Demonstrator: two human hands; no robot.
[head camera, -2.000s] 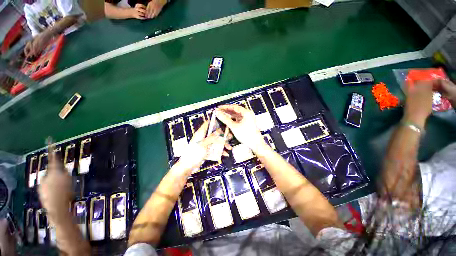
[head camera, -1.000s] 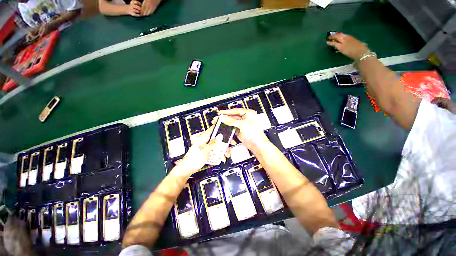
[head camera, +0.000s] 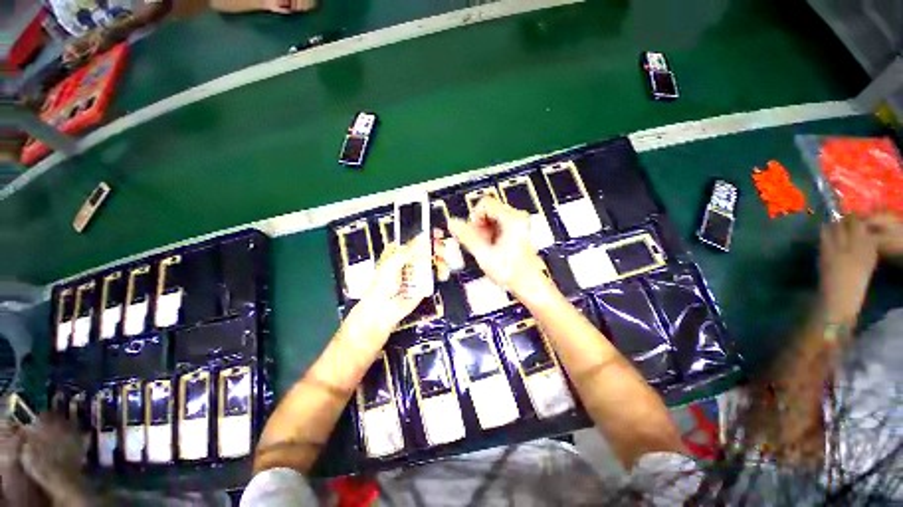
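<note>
My left hand (head camera: 389, 289) holds a phone front housing (head camera: 413, 230) above the middle of the tray, its dark window up and pale part toward the palm. My right hand (head camera: 502, 241) is just right of it, apart from the housing, with fingers curled together; whether a small part is between the fingertips cannot be told. The black blister tray (head camera: 698, 342) below holds rows of gold-edged front housings (head camera: 482, 381), one lying sideways at the right. My hands cover part of the tray.
A second black tray (head camera: 213, 342) with housings is at left. Dark phones (head camera: 357, 139) and a gold phone (head camera: 91, 207) lie on the green belt. At right are another phone (head camera: 718, 214), orange parts (head camera: 780, 189), an orange-filled bag (head camera: 859, 176) and a neighbour's hands. A red tray is far left.
The housing in my left hand is now more upright, and my right hand has moved off it to the right. The neighbour's arm has withdrawn from the belt to the orange bag, leaving a phone there.
</note>
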